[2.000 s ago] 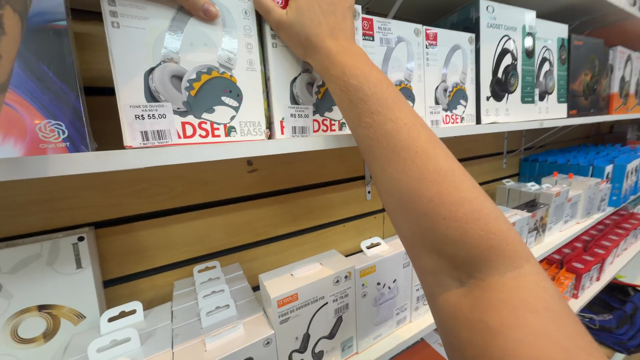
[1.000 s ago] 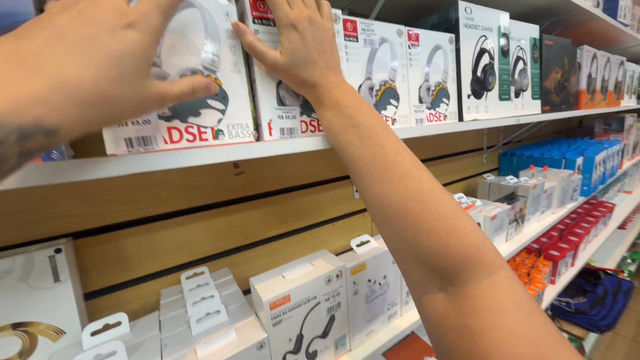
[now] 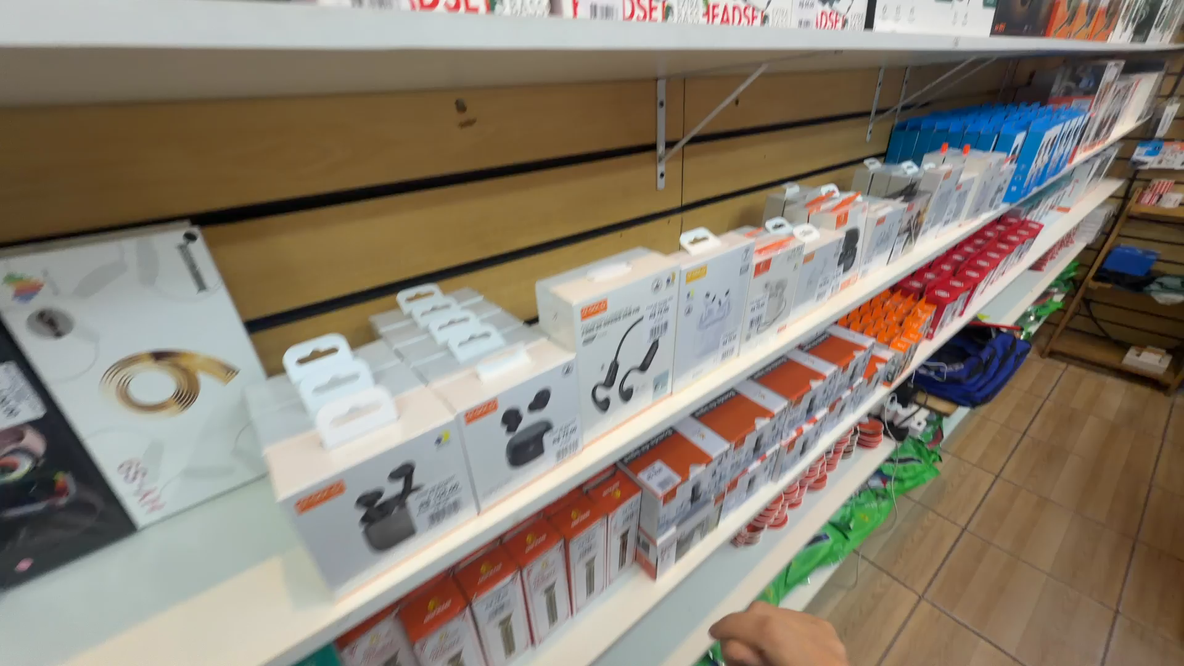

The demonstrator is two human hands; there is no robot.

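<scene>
Low in the view, my right hand point(image 3: 779, 636) hangs in front of the lower shelves, its fingers curled and nothing visible in it; how far they are closed is unclear. My left hand is out of view. On the middle shelf stand white earbud boxes point(image 3: 388, 518) with hang tabs, a box with a picture of neckband-style earphones point(image 3: 622, 342) and a white earphone box point(image 3: 712, 305). Headset boxes point(image 3: 638, 9) show only their lower edges on the shelf above.
The upper shelf's edge point(image 3: 518, 39) crosses the top. Below are orange-and-white boxes point(image 3: 666, 472), red boxes point(image 3: 945, 301) and green plastic bags point(image 3: 832, 546). Blue boxes point(image 3: 1036, 153) stand farther along. A blue bag point(image 3: 976, 365) lies near the tiled floor point(image 3: 999, 518).
Both hands have come away from the headset boxes on the upper shelf. The left has left the view; the right is now low. The view has tilted down.
</scene>
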